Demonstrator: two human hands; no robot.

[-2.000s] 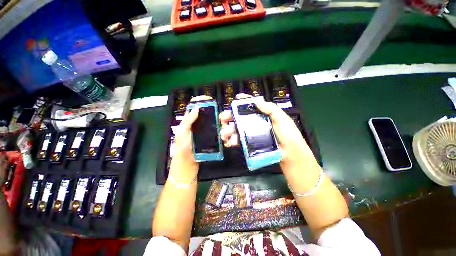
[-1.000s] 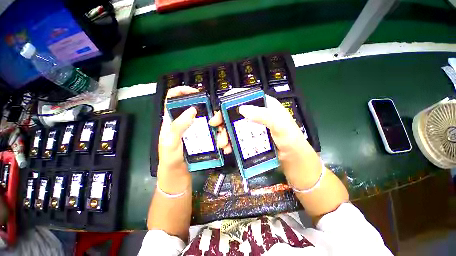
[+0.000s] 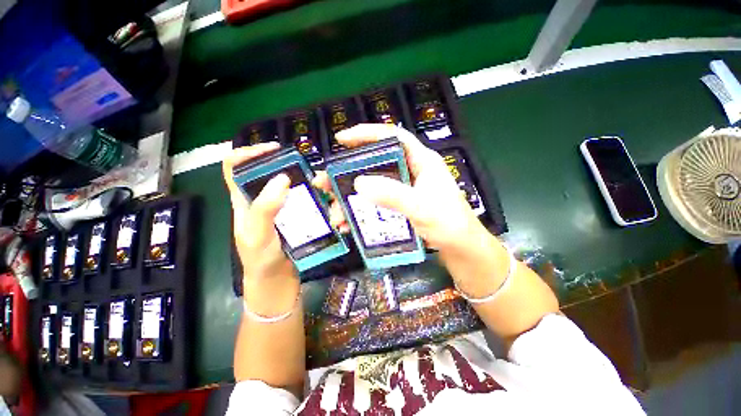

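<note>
My left hand (image 3: 262, 231) holds a teal-bordered touchscreen-like phone (image 3: 307, 218) with a lit white screen, its thumb over the upper screen. My right hand (image 3: 443, 199) holds a similar teal-bordered phone (image 3: 380, 226), also lit, its thumb on the upper screen. Both phones are tilted and side by side above a black foam phone tray (image 3: 486, 191). Dark phones with gold emblems show in the tray's back row; my hands and the held phones hide much of the front row.
A second black foam tray (image 3: 188, 296) with white-labelled phones lies left. Small paired dark blocks (image 3: 382, 293) lie near the bench edge. A white-framed smartphone (image 3: 617, 180) and beige fan (image 3: 715, 185) are right; a water bottle (image 3: 77, 145) stands by the monitor (image 3: 69, 77), upper left.
Two seconds ago the left phone's screen was dark; both now show lit screens. Both thumbs have moved onto the screens. The phones and hands sit further left in the picture, as the view has shifted.
</note>
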